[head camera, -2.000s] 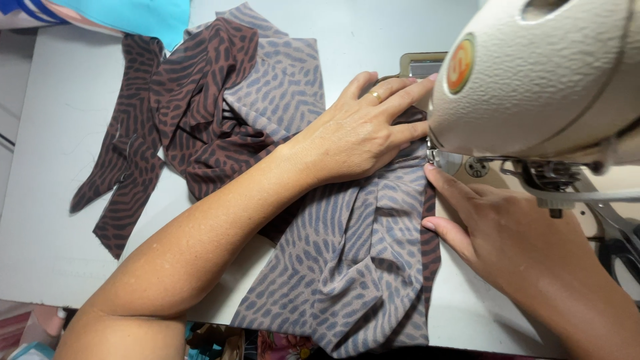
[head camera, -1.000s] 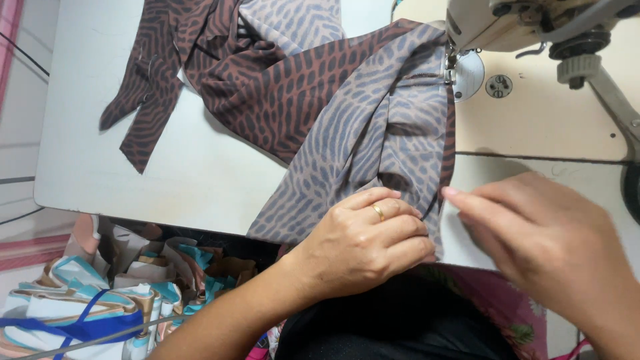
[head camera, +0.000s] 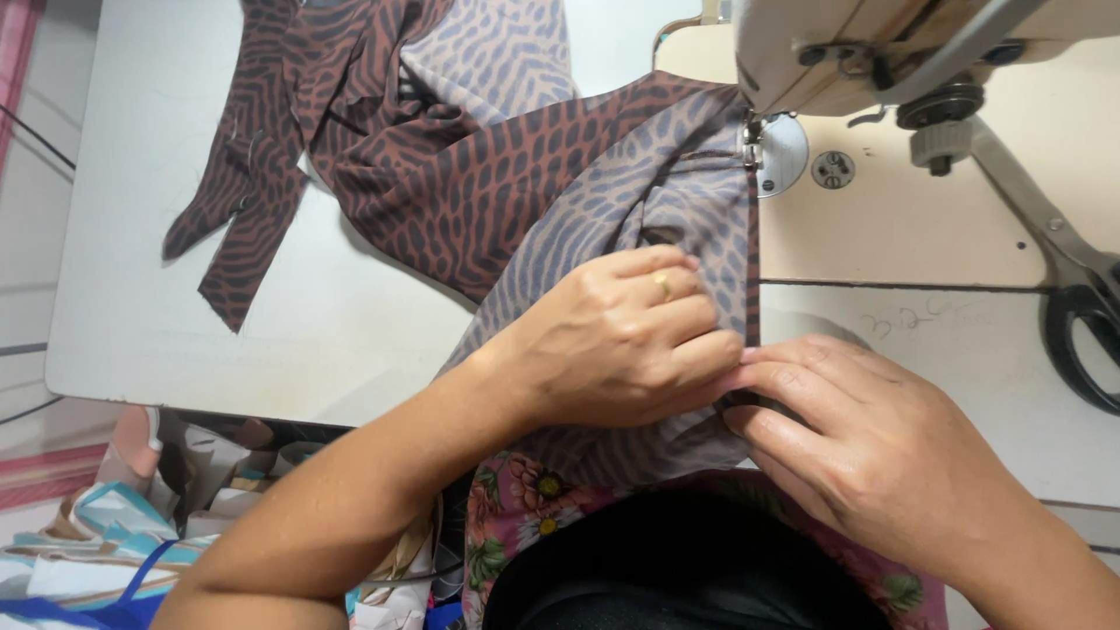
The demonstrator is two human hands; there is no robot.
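A brown and black patterned fabric (head camera: 490,192) with a paler grey-blue reverse lies across the table and under the presser foot (head camera: 751,144) of a sewing machine (head camera: 840,52). Its narrow folded edge runs down from the foot toward me. My left hand (head camera: 639,332), with a ring on one finger, grips the pale side of the fabric below the foot. Fingers of my right hand (head camera: 814,411) pinch the folded edge beside the left fingertips; the two hands touch or nearly touch there. The part of the fabric under my hands is partly hidden.
Large scissors (head camera: 1059,236) with black handles lie at the right, partly on the machine bed (head camera: 927,219). The white tabletop (head camera: 131,332) ends at the lower left, above a heap of cloth pieces (head camera: 114,534). Floral cloth (head camera: 525,499) lies near my lap.
Both hands were up by the presser foot two seconds ago; they have come down along the fabric toward me. The right fingers have since closed in beside the left hand. The view has shifted.
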